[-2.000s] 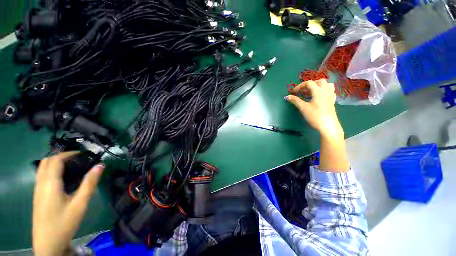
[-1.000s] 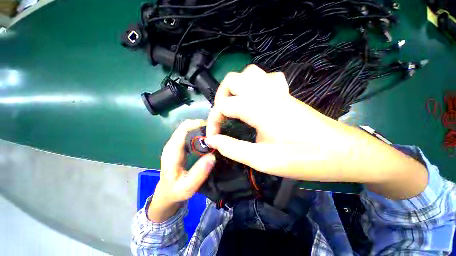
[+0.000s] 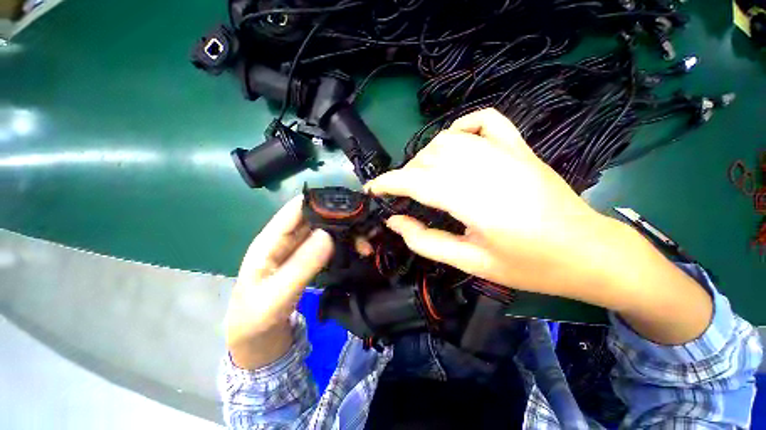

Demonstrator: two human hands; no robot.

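My left hand (image 3: 281, 273) holds a black connector housing (image 3: 336, 195) near the lap-side table edge, its end face turned up. A red-orange sealing ring (image 3: 338, 212) sits around that end. My right hand (image 3: 487, 201) is just right of the housing, thumb and forefinger close together beside its flange; whether they pinch a part or cable there is unclear. Housings with an orange band (image 3: 430, 302) are piled at the table edge below my hands. A housing without a band (image 3: 273, 159) lies on the green table, left of others.
Black cable leads (image 3: 537, 92) spread across the back and right, with silvery plugs (image 3: 705, 105) at their ends. A slim pen or knife (image 3: 647, 228) lies by my right forearm. Red-orange loose rings (image 3: 760, 197) are at the right edge. A blue bin (image 3: 323, 340) is below the table.
My right hand has come from the loose rings to the held housing. Since one second ago, the housing has tilted to show the ring around its end, and my right fingers have shifted slightly right.
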